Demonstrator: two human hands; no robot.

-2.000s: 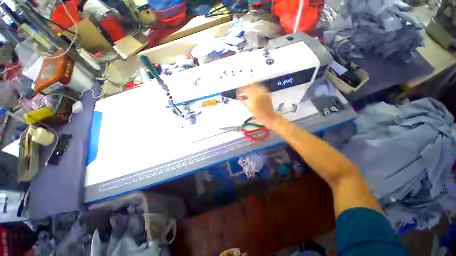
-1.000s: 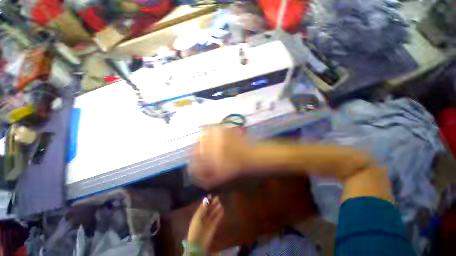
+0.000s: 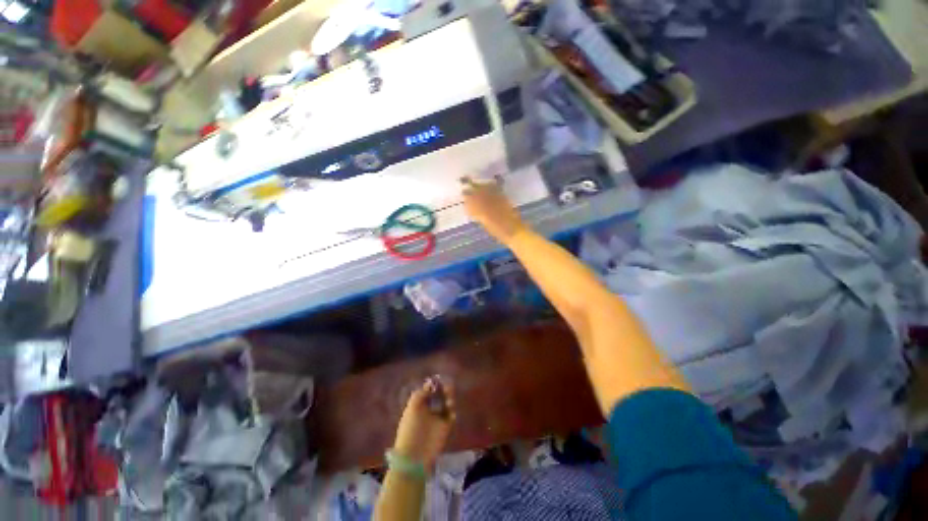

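Note:
The white sewing machine point(image 3: 336, 127) has a lit blue display. My right hand point(image 3: 490, 207) is over the right part of its bed, fingertips at small metal parts below the display; whether it grips one cannot be told. My left hand point(image 3: 429, 412) is low in front of the table, palm up, fingers curled round a small silvery-dark thing, too small to name. Tailor's shears point(image 3: 407, 232) with green and red handle loops lie on the bed, left of my right hand. The needle area point(image 3: 254, 216) shows no cloth under it.
Grey-blue cut pieces point(image 3: 773, 295) are heaped at the right. An open tray point(image 3: 651, 120) with tools stands behind the machine's right end. More grey cloth point(image 3: 229, 448) hangs below the table at left. A brown board point(image 3: 499, 392) lies below the table's blue front edge point(image 3: 397, 285).
The view has shifted to the right. My right hand went from in front of the display down to the table's front, then back onto the bed. My left hand has come into view.

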